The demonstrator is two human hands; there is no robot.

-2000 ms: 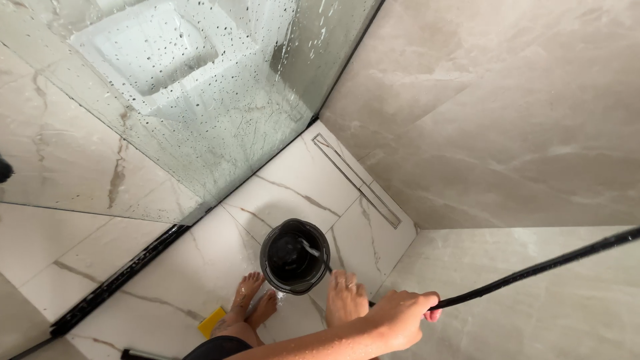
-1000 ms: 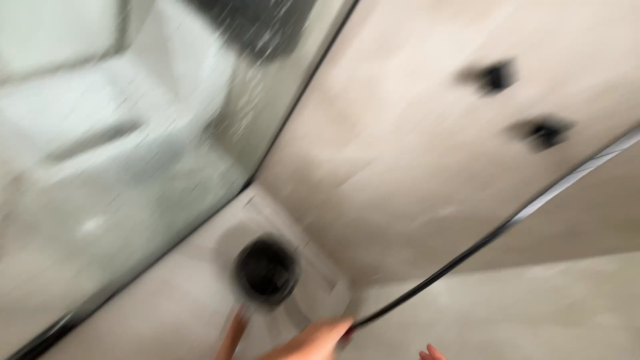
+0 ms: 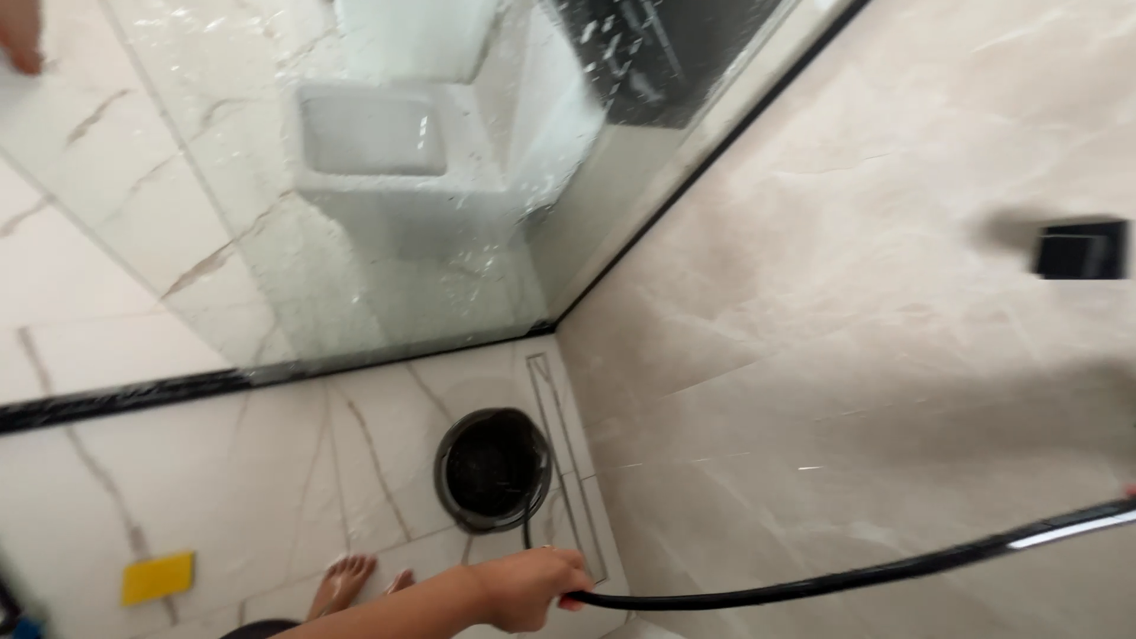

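My left hand [image 3: 537,587] is closed around a black hose [image 3: 737,601] at the lower middle. From the hand, the hose curves right and up to the right edge of the view. A thin dark length runs from the same hand into a black bucket [image 3: 495,470] on the marble-look tiled floor; its end inside is hidden. Only a sliver of my right hand [image 3: 1132,491] shows at the right edge, just above the hose, and its grip cannot be seen. A yellow sponge or cloth [image 3: 158,578] lies flat on the floor, lower left.
A wet glass panel [image 3: 399,293] stands over a black floor track [image 3: 133,399], with a white toilet or similar fixture [image 3: 373,133] behind it. A linear drain [image 3: 568,479] runs beside the tiled wall [image 3: 754,355]. A black wall fitting [image 3: 1081,248] juts out at right. My bare foot [image 3: 344,581] is near the bucket.
My hands were close together on the hose two seconds ago; now they are far apart, the right at the view's edge. The view has swung considerably.
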